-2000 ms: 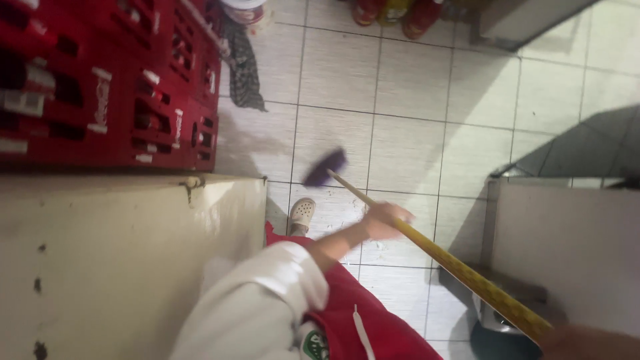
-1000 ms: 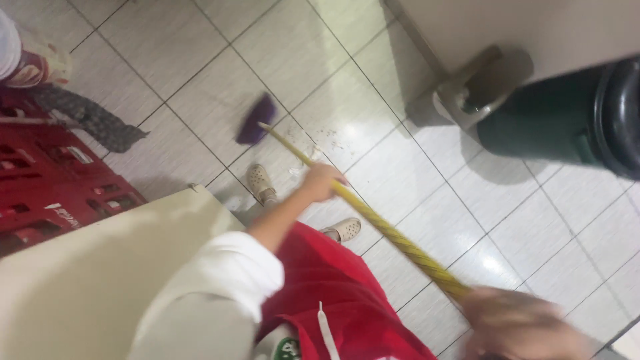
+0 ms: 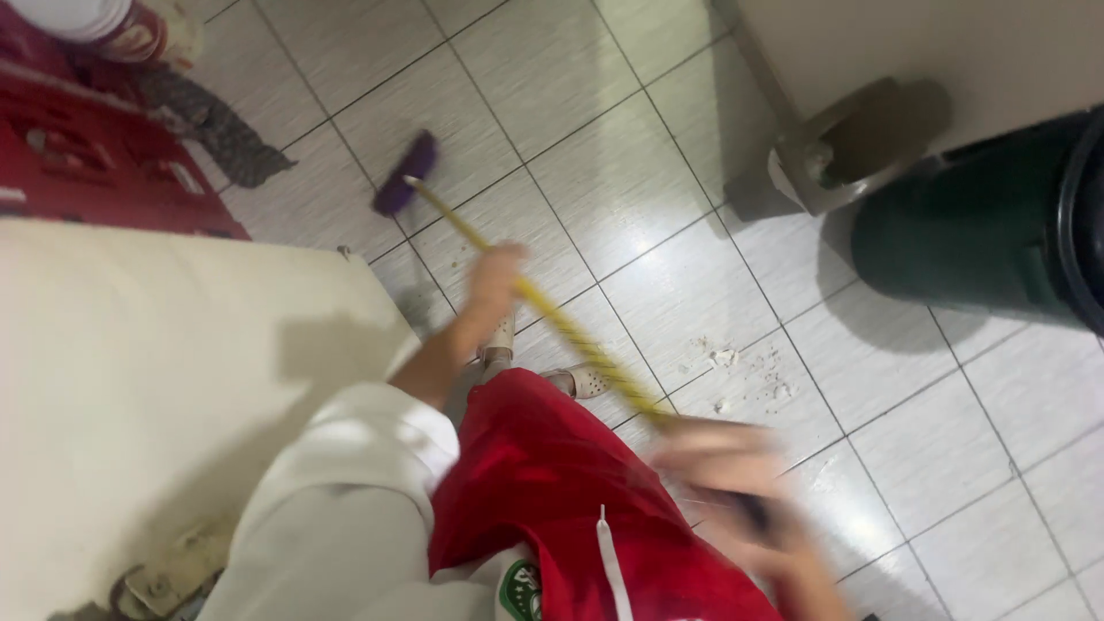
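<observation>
A broom with a purple head rests on the tiled floor, upper left of centre. Its yellow patterned handle slants down to the right across the view. My left hand grips the handle partway along. Closer to its upper end, my right hand is closed round it, blurred by motion. White crumbs and dark specks lie scattered on the tiles, right of the handle and apart from the broom head.
Red plastic crates stand at the left, with a white bucket and a grey cloth beside them. A cream cabinet is close on my left. A dark green bin and an open box-like container stand at the right.
Across the frames the view has turned and moved over the floor. Both hands have stayed on the broom handle. The floor debris, near the broom head one second ago, now lies well away from it.
</observation>
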